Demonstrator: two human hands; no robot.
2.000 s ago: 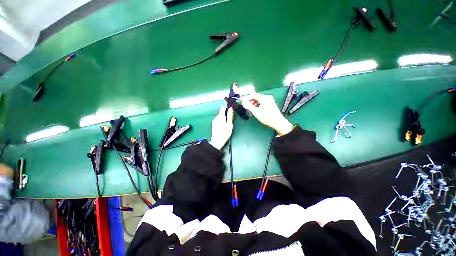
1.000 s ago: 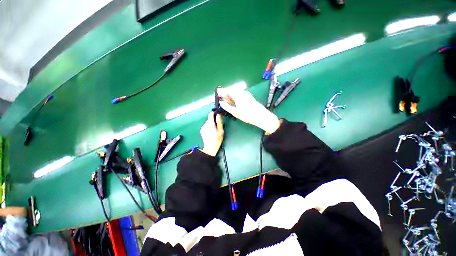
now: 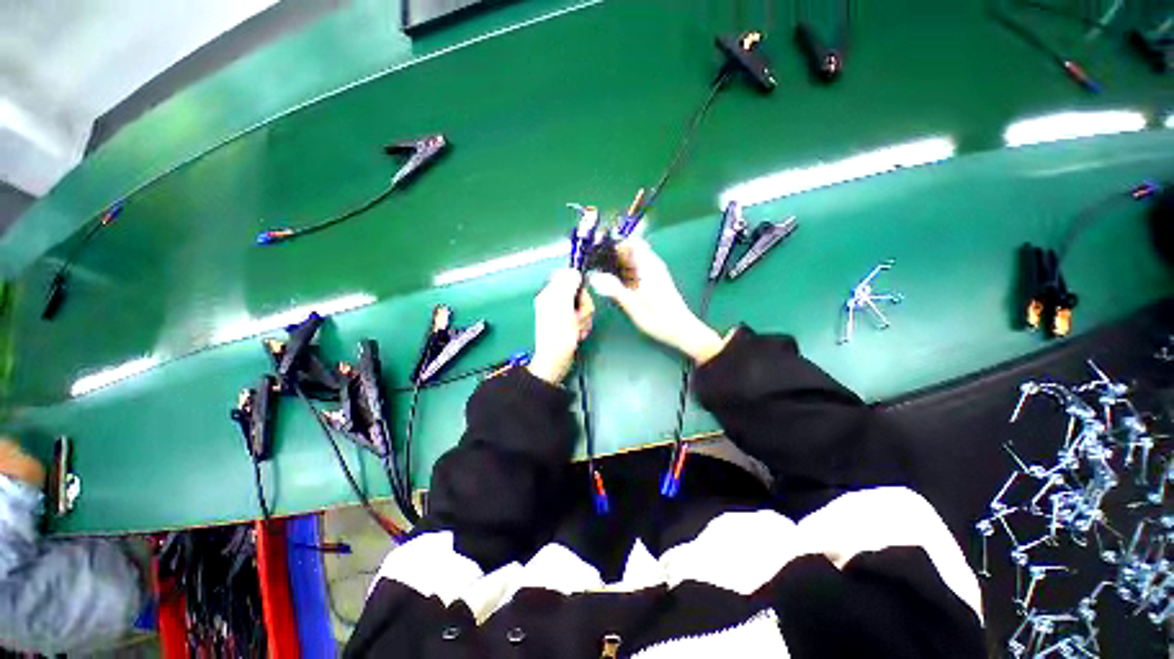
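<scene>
My left hand is shut on a black clamp near the middle of the bench. The clamp's cable hangs down over the near edge to a red-blue tip. My right hand holds the clamp's other side with its fingertips. A small silver piece shows at the clamp's top; its exact seating is too small to tell. An open V-shaped clamp lies just right of my right hand. Loose silver springs lie further right on the light green ledge.
Several black clamps lie left of my hands. More clamp leads lie on the dark green belt. A spring pile is at lower right. A red bin and blue bin are lower left. Another person's sleeve shows at far left.
My hands stay at the clamp; my right fingers have shifted lower on it, and silver now shows at its top. The leads on the belt have moved left relative to the ledge.
</scene>
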